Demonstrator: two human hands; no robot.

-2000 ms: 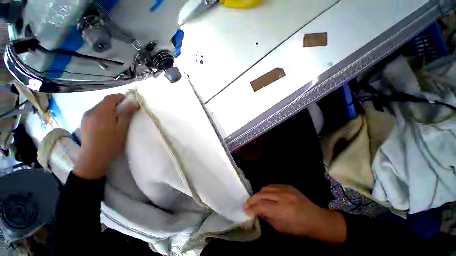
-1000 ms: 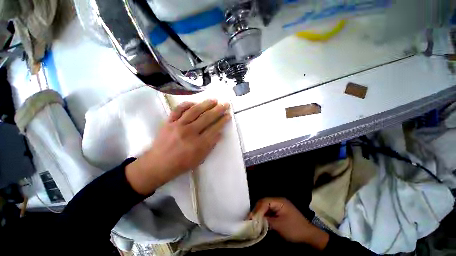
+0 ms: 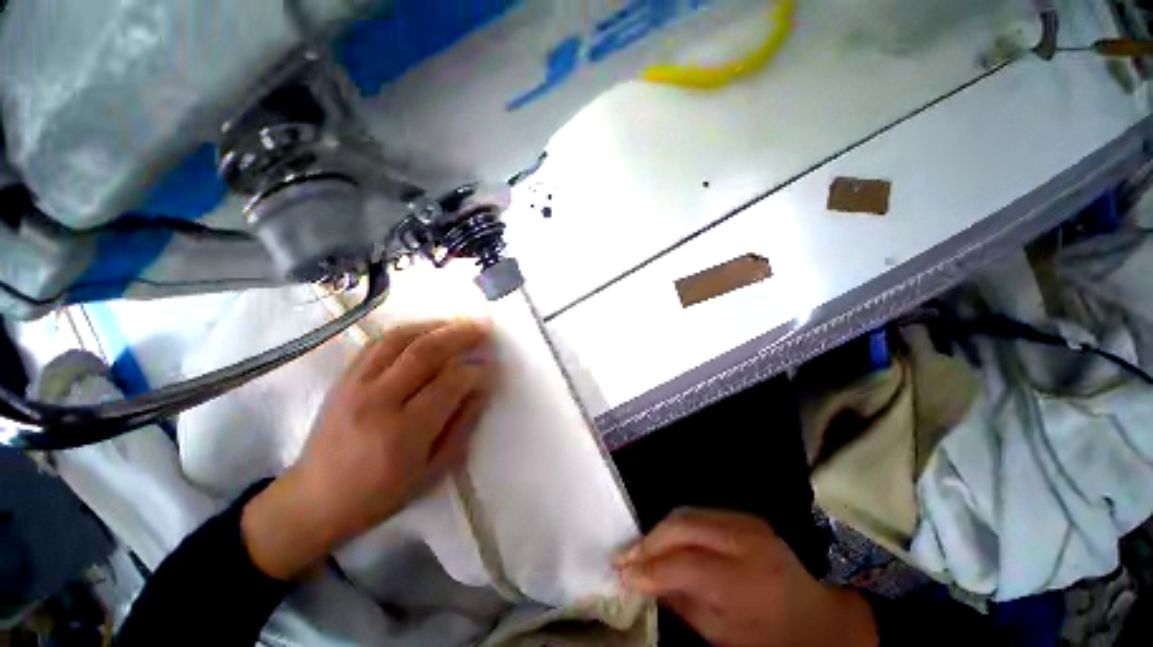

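The garment piece lies white side up on the machine table and hangs over its front edge, with a tan seam line running along it. My left hand lies on the cloth just in front of the needle area, fingers together and pressed on it; the fingertips are slightly blurred. My right hand pinches the cloth's right edge near the bottom, below the table edge. The sewing machine stands over the cloth's far end; its needle is hidden.
Two brown tabs lie on the white table right of the machine. A yellow scissors loop shows behind the machine head. Tape-measure edging runs along the table edge. A garment pile hangs at the right, below the table.
Over the two seconds, my left hand has moved from the cloth's left side onto its flat part. My right hand stays at the lower right edge. The camera view has shifted.
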